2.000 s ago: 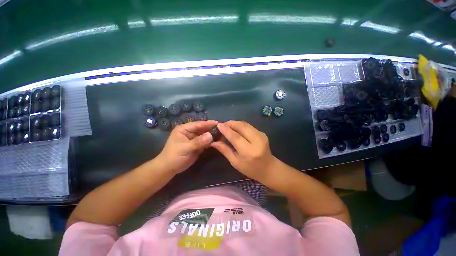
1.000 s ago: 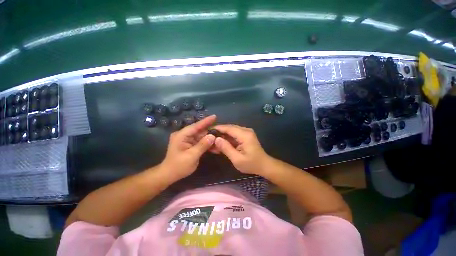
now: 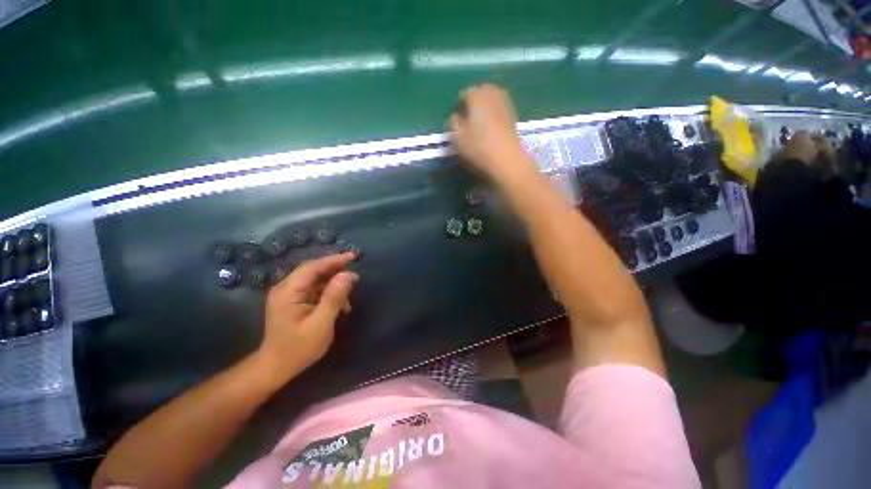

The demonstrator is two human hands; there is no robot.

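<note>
My left hand (image 3: 304,320) is over the black mat with thumb and index apart and no part visible between them. Its index tip is close to a dark round unit at the right end of two rows of dark round units (image 3: 277,244). My right hand (image 3: 485,129) reaches over the bench's far edge onto the green belt. It is blurred, with a dark round part (image 3: 463,107) at its fingertips. Two round circuit boards (image 3: 464,226) lie on the mat right of centre, with another small round piece (image 3: 475,197) just beyond them.
A heap of black parts (image 3: 645,186) covers much of the right-hand blister tray (image 3: 584,145). A yellow bag (image 3: 733,143) lies beyond it. A filled blister tray (image 3: 25,282) and ribbed sheets (image 3: 81,263) are at far left. Another person's dark sleeve (image 3: 788,239) is at right.
My hands have parted from the small dark part they held together. My right hand has moved forward onto the belt, my left slightly left. The view has shifted right.
</note>
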